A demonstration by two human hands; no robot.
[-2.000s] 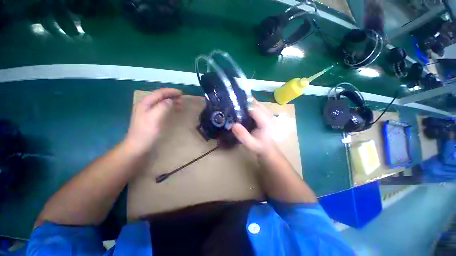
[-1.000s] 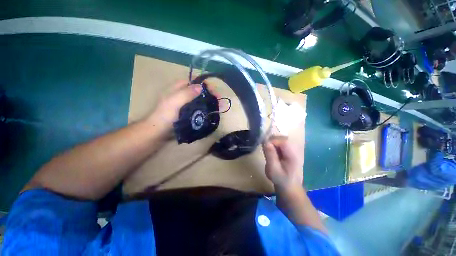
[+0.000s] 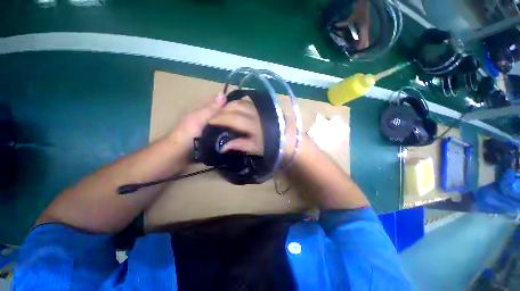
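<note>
A black headset [image 3: 267, 122] with two clear, silvery headband tubes is held over the tan cardboard mat [image 3: 188, 207]. My left hand [image 3: 196, 122] grips the left earcup housing [image 3: 214, 149] from its outer left side. My right hand [image 3: 242, 125] reaches through under the headband, its fingers on the same earcup near the pale hub. The second earcup [image 3: 248, 170] hangs just below my right hand. The boom microphone [image 3: 154, 185] sticks out to the left over my left forearm. A thin wire loop [image 3: 281, 185] hangs at the lower right of the headset.
A yellow glue bottle [image 3: 350, 89] lies behind the mat's right corner. White crumpled tissue [image 3: 329, 132] lies on the mat's right side. Another headset [image 3: 402, 122], a yellowish block [image 3: 419, 175] and a blue tray [image 3: 456, 165] are at right. More headsets stand on the green surface behind.
My right hand has moved from the headband's right side through the headband onto the left earcup. The two earcups have come closer together. The microphone has swung up and further left.
</note>
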